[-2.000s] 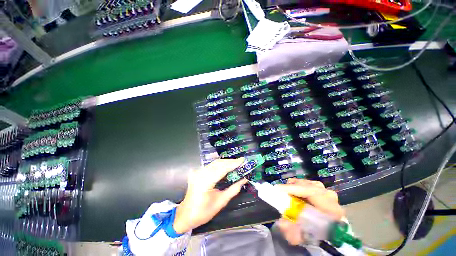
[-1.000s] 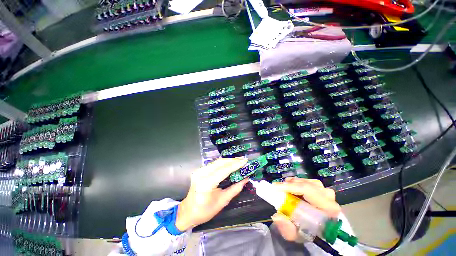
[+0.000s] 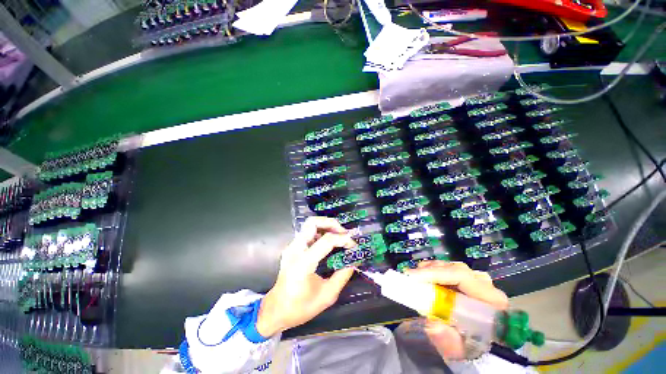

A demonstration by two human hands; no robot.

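Observation:
My left hand [image 3: 310, 274] holds a green circuit board [image 3: 356, 256] by its left end, over the near left corner of a clear tray [image 3: 296, 172]. The tray bears rows of similar boards. My right hand [image 3: 464, 292] is wrapped around a translucent dispensing syringe [image 3: 409, 291] with a white front, a yellow-orange band and a green cap. Its thin needle points left, with its tip at or very near the near edge of the held board. I cannot tell whether it touches.
Another tray of boards [image 3: 120, 256] lies at the left. Beyond the white rail is a green belt [image 3: 241, 88] with more boards. A grey-pink sheet [image 3: 445, 77] bears red-handled pliers [image 3: 475, 47]. A hose and black cable [image 3: 588, 263] run at the right.
The held board has turned flatter, and my left fingers have curled and shifted on it. The syringe has moved slightly right and down. A white sheet beyond the belt has shifted left.

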